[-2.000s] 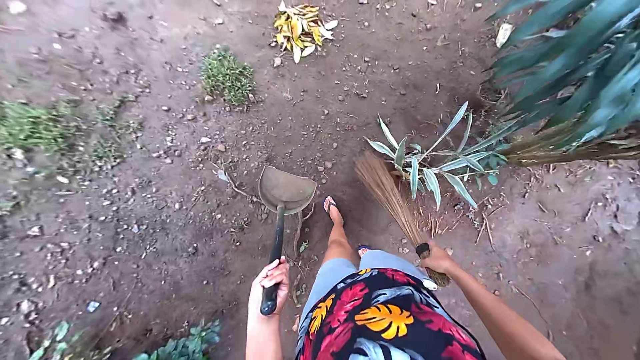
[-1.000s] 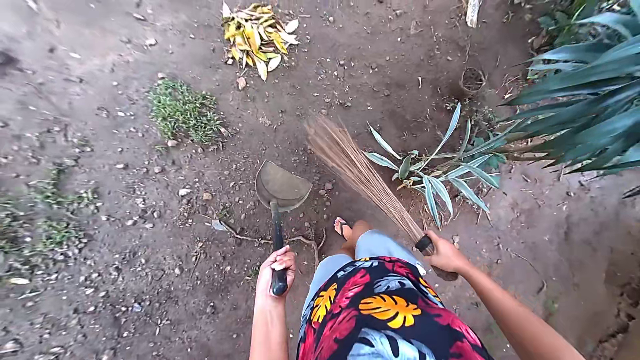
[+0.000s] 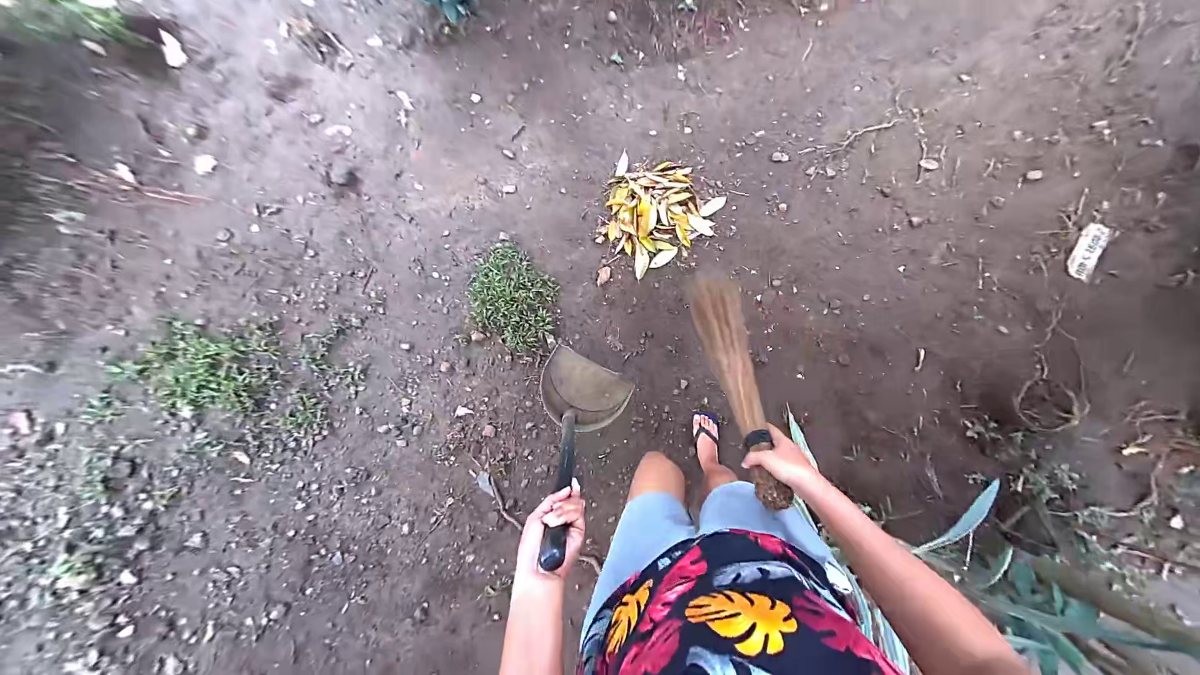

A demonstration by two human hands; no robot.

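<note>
My left hand (image 3: 553, 525) is closed around the black handle of a dustpan (image 3: 586, 389), whose worn, rounded pan is held out in front of me, just below a grass tuft. In my right hand (image 3: 786, 461) is the bound grip of a stick broom (image 3: 731, 361); its bristles point forward and end a little below the leaf pile. The pile of yellow and pale leaves (image 3: 656, 216) lies on the bare soil ahead, touching neither the broom nor the dustpan.
A grass tuft (image 3: 513, 295) grows left of the leaf pile, with another grass patch (image 3: 211, 366) farther left. Long-leaved plants (image 3: 1041, 600) stand at the lower right. A pale flat piece bearing writing (image 3: 1089, 251) lies at the right. Pebbles are scattered over the soil.
The view has shifted forward, and the leaf pile is nearer to my feet. The broom has swung from beside the long-leaved plant to point toward the leaves. Both tools have stayed in my hands.
</note>
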